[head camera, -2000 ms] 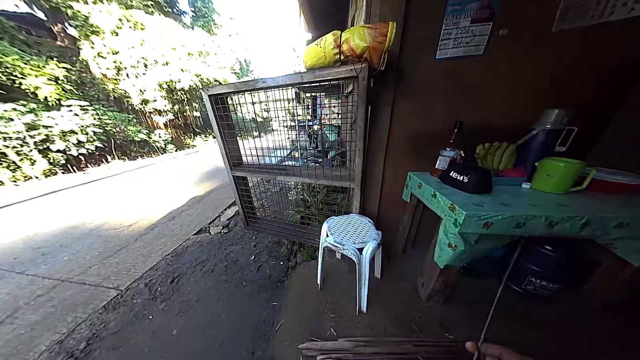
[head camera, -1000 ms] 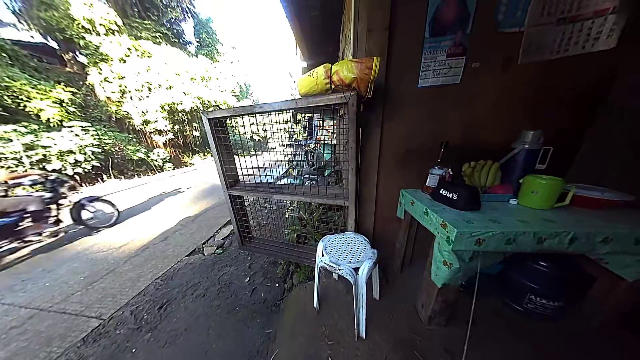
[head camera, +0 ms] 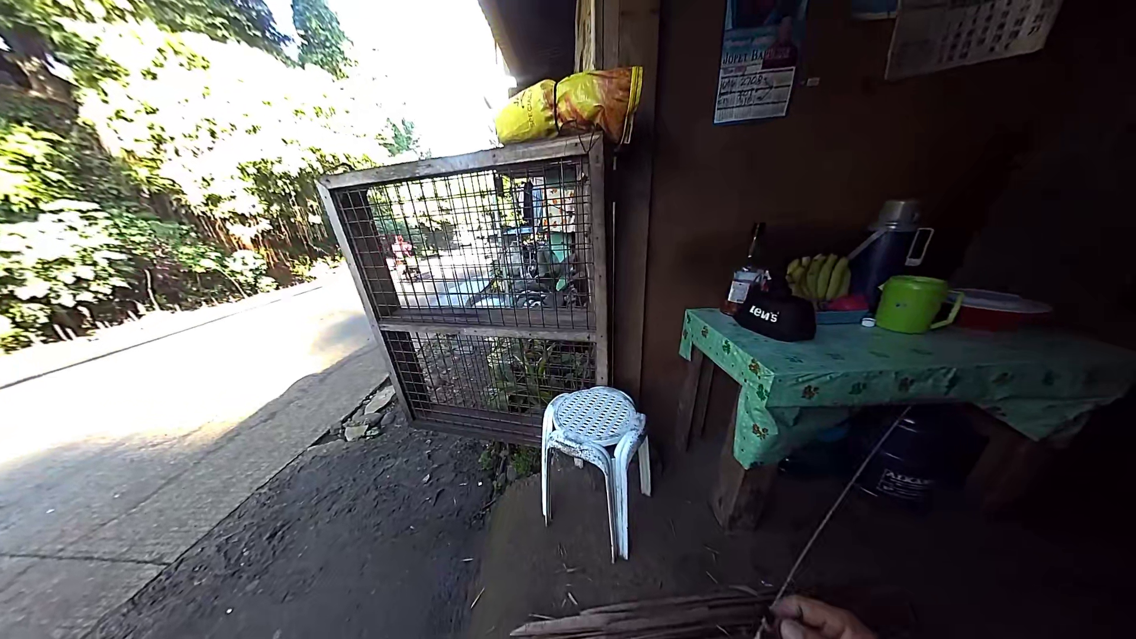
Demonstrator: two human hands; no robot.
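Note:
At the bottom edge, right of centre, my right hand (head camera: 812, 619) pinches a thin strand (head camera: 843, 497) between thumb and fingers. The strand slants up and to the right, across the front of the table's dark underside. Just left of the fingers lies a bundle of brown dried strips (head camera: 657, 614), which look like stalks or leaves; its lower part is cut off by the frame. Whether the hand also touches the bundle is unclear. My left hand is out of view.
A white plastic stool (head camera: 599, 422) stands ahead, before a wood-framed wire mesh panel (head camera: 479, 330). At right, a table with a green cloth (head camera: 887, 359) holds a black cap (head camera: 774, 311), bottle (head camera: 744, 280), bananas (head camera: 818, 277), green mug (head camera: 912, 303) and thermos (head camera: 887, 248). A road (head camera: 222, 390) runs left.
The hand and bundle, out of sight one second ago, are in view again at the bottom. The motorcycle seen on the road at left one second ago is gone from there.

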